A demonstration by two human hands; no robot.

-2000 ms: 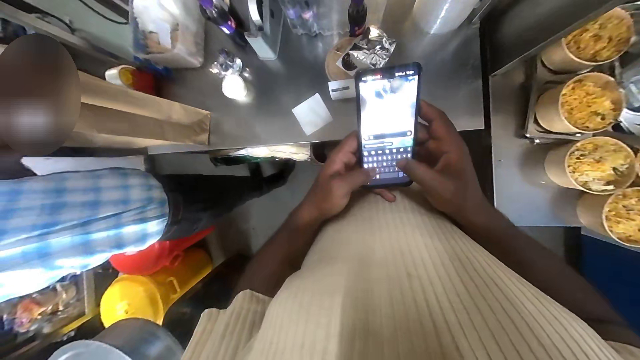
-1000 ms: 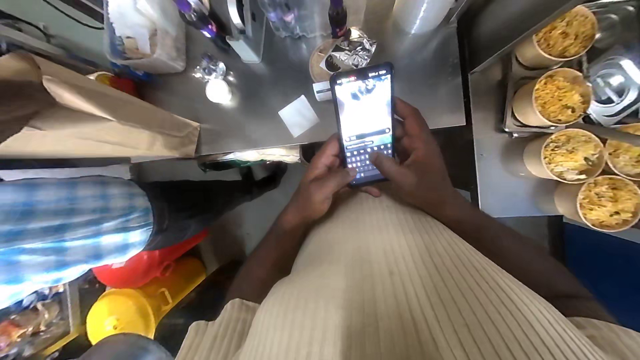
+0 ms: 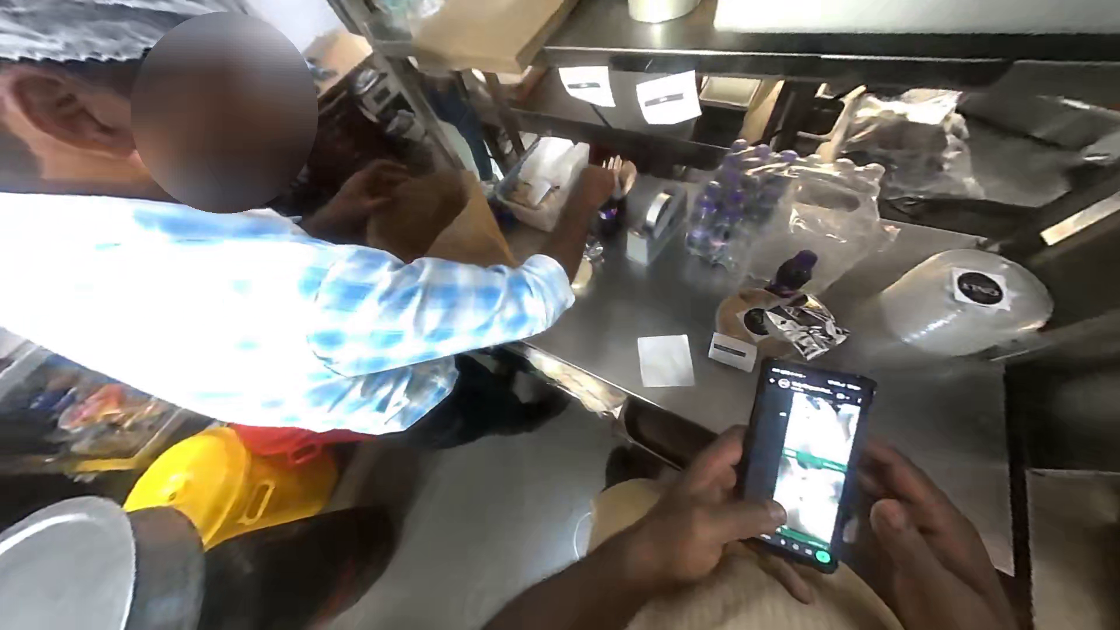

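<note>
A smartphone (image 3: 809, 464) with a lit chat screen is held upright between my two hands, above the front edge of the steel counter (image 3: 604, 328). My left hand (image 3: 700, 516) grips its left side, with the thumb over the lower screen. My right hand (image 3: 919, 525) is at its right edge, fingers behind it and thumb raised off the glass. Just beyond the phone lie a small white card box (image 3: 732, 351), crumpled silver foil (image 3: 809, 325) and a round brown lid (image 3: 739, 311). A white paper square (image 3: 665, 360) lies flat to their left.
A co-worker in a checked shirt (image 3: 420, 306) stands at left, one hand at a brown paper bag (image 3: 464, 223), the other near wooden cutlery. Wrapped bottles (image 3: 744, 197), a tape dispenser (image 3: 654, 226) and a plastic roll (image 3: 962, 302) stand on the counter. Yellow bin (image 3: 227, 481) below left.
The view has swung up and left. The phone's on-screen keyboard is gone and a chat with pictures shows. The co-worker's arm now reaches over the counter. The food bowls are out of view.
</note>
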